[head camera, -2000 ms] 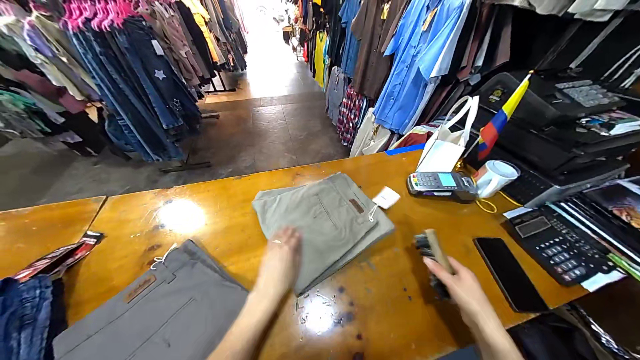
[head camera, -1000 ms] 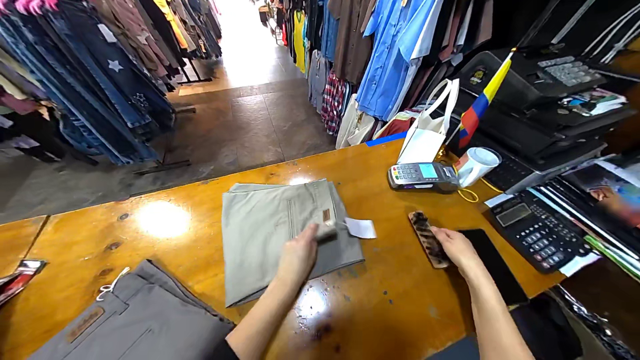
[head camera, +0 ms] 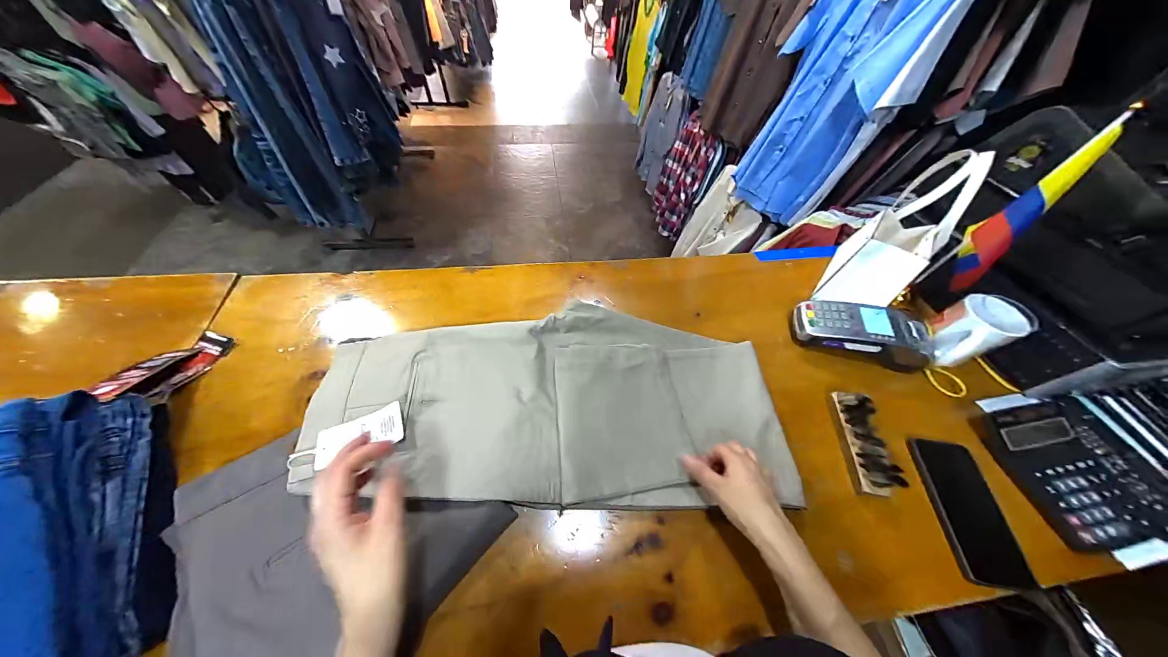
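Observation:
Light grey-green trousers [head camera: 493, 411] lie partly unfolded across the wooden counter, their left end overlapping darker grey trousers [head camera: 246, 538]. A white paper tag [head camera: 360, 435] rests on their waist end. Over that end is my left hand [head camera: 360, 529], blurred, thumb and fingers apart, with nothing plainly in it. My right hand [head camera: 744, 484] pinches the near edge of the light trousers toward their right end. A wooden brush [head camera: 862, 444] with dark tufts lies right of the trousers, beside a black phone [head camera: 972, 511].
Blue jeans [head camera: 73, 511] and a red-and-black packaged item [head camera: 164, 365] are at the left. A card terminal [head camera: 862, 333], white mug [head camera: 981, 328], white bag [head camera: 890, 246], small flag [head camera: 1040, 196] and desk calculator [head camera: 1077, 465] line the right. Clothes racks stand beyond the counter [head camera: 639, 584].
The light trousers, a folded bundle before, are now spread wider, with the tag at their left end. My right hand has let go of the brush and moved left onto the trousers.

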